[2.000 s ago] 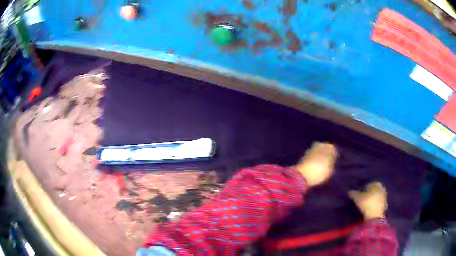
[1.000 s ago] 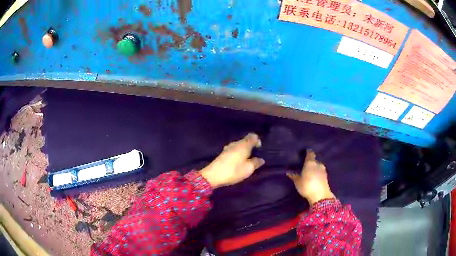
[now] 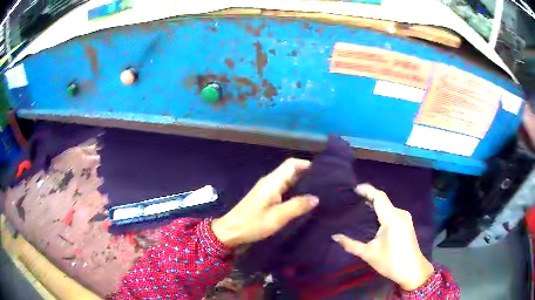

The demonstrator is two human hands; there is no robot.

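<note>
A dark purple sheet (image 3: 158, 161) lies under the press beam, with a raised, bunched fold between my hands that overlaps the beam's lower edge in view. My left hand (image 3: 267, 205) is at the fold's left side, thumb and fingers spread over the material. My right hand (image 3: 390, 240) is at its right side, thumb and forefinger apart. Whether either hand grips the fold is unclear. A slim blue-edged cutting die (image 3: 164, 206), white inside, lies on the sheet left of my left hand.
The blue press beam (image 3: 293, 99) spans the back, with green and orange-pink knobs and red and white labels. The pinkish cutting pad (image 3: 56, 205) at left carries dark and red scraps. A wooden rail (image 3: 44, 266) edges it. Dark machine parts (image 3: 487, 205) stand at right.
The sheet between my hands has risen from nearly flat into a tall bunched fold. The red strip at the front is now mostly covered. The view has shifted, showing more behind the beam.
</note>
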